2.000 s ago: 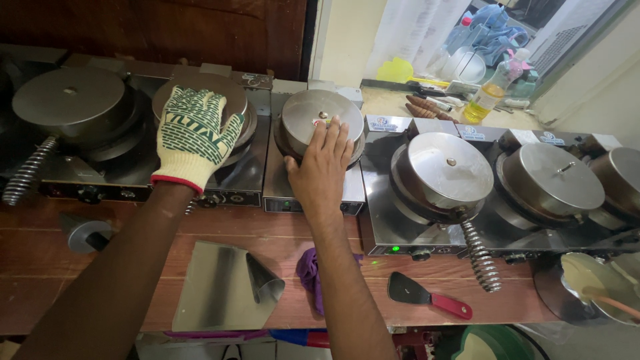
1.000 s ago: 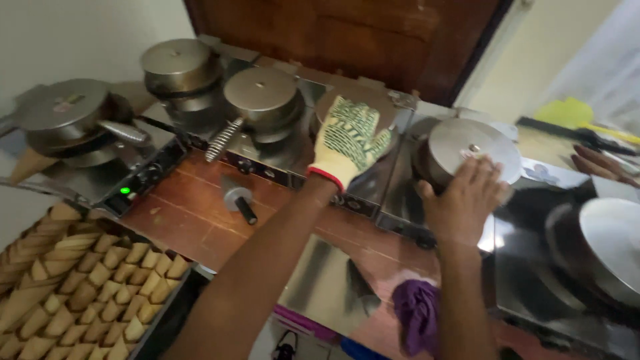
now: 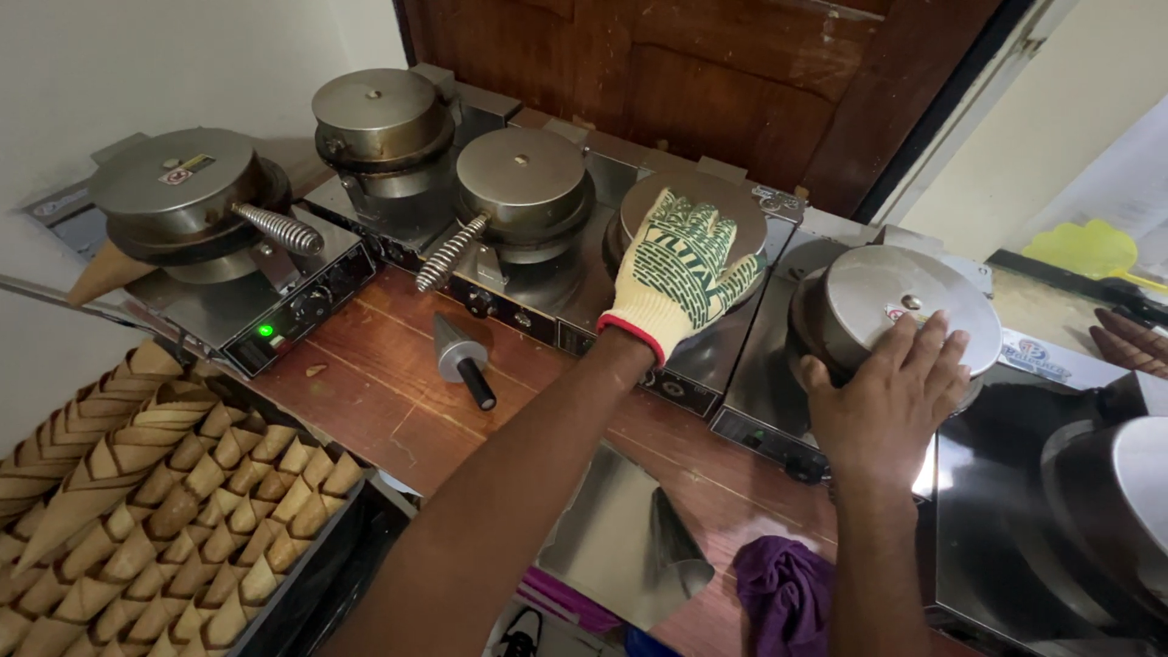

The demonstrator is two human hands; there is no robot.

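Observation:
My left hand (image 3: 686, 274), in a cream knit glove with green grip print and a red cuff, lies flat on the round lid of a waffle-cone baker (image 3: 639, 196). Bare, with spread fingers, my right hand (image 3: 885, 392) rests on the lid of the baker (image 3: 903, 274) to its right. Neither hand grips anything. Left of the gloved hand stands a baker with a coiled spring handle (image 3: 525, 173). A cone-rolling form with a black handle (image 3: 458, 354) lies on the wooden counter. Below my hands are a metal sheet (image 3: 607, 534) and a purple cloth (image 3: 783, 584).
More bakers stand at the far left (image 3: 173, 178), back left (image 3: 374, 105) and right edge (image 3: 1145, 493). Rolled cones (image 3: 192, 511) fill a container at lower left. Brown tongs or similar utensils (image 3: 1127, 342) and a yellow flower-shaped item (image 3: 1081, 248) lie at right.
The view has swung to the left, bringing the rolled cones and the left bakers into sight. Both hands are still on the same two lids.

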